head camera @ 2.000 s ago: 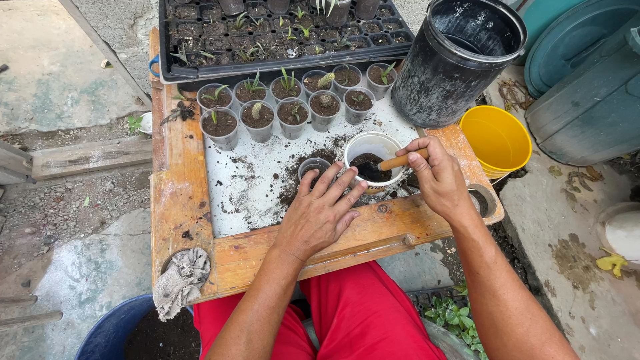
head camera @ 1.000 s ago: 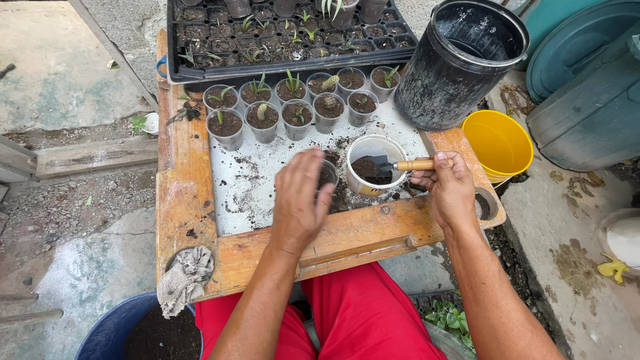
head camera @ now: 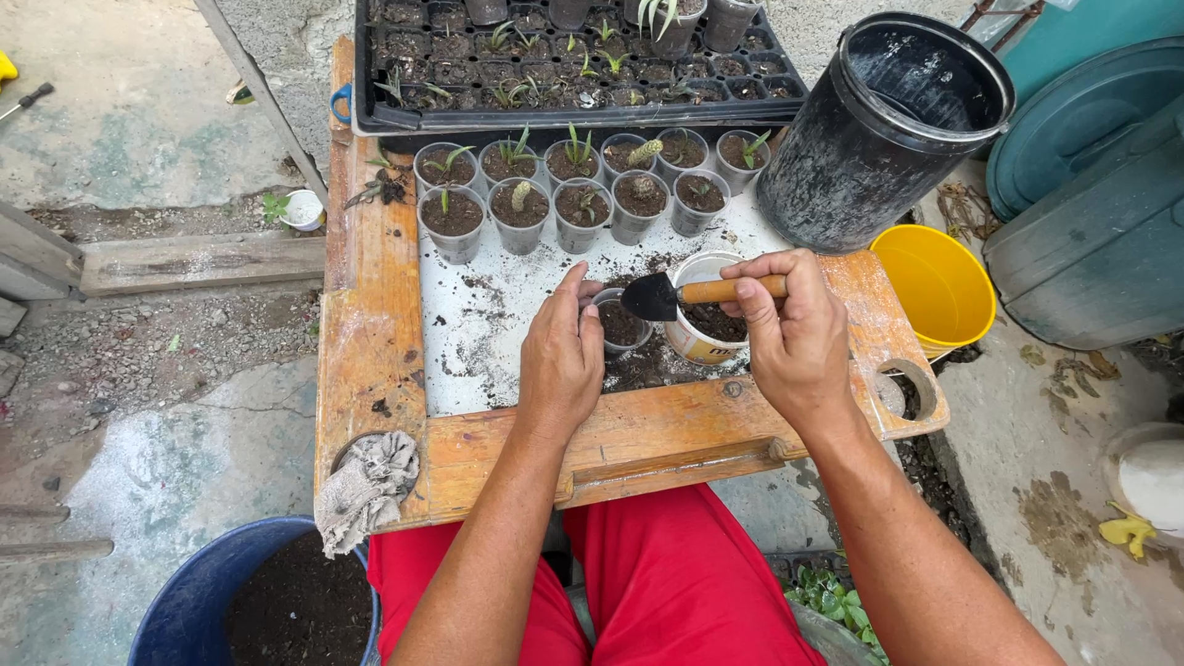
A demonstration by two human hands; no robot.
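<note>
My right hand [head camera: 795, 338] grips the wooden handle of a small garden trowel [head camera: 650, 298]. The trowel's dark blade points left, over the right rim of a clear plastic cup [head camera: 624, 324] holding dark soil. My left hand [head camera: 566, 356] is at the cup's left side, fingers curved around it; its far fingers are partly hidden. Right of the cup, beneath the trowel handle, stands a white plastic tub [head camera: 698, 347] with potting soil inside. Two rows of clear cups with soil and small succulents [head camera: 575, 217] stand farther back on the white board.
A black seedling tray [head camera: 573, 120] lies behind the cups, beside a tall black bucket [head camera: 795, 185]. A yellow bucket [head camera: 934, 287] is at the right. The wooden table frame [head camera: 647, 435] runs in front, with a rag [head camera: 370, 486] at its left corner. A blue soil tub [head camera: 176, 601] sits below.
The trowel has moved from inside the white tub to the soil cup on its left. My left hand, raised and blurred one second ago, is now down beside that cup.
</note>
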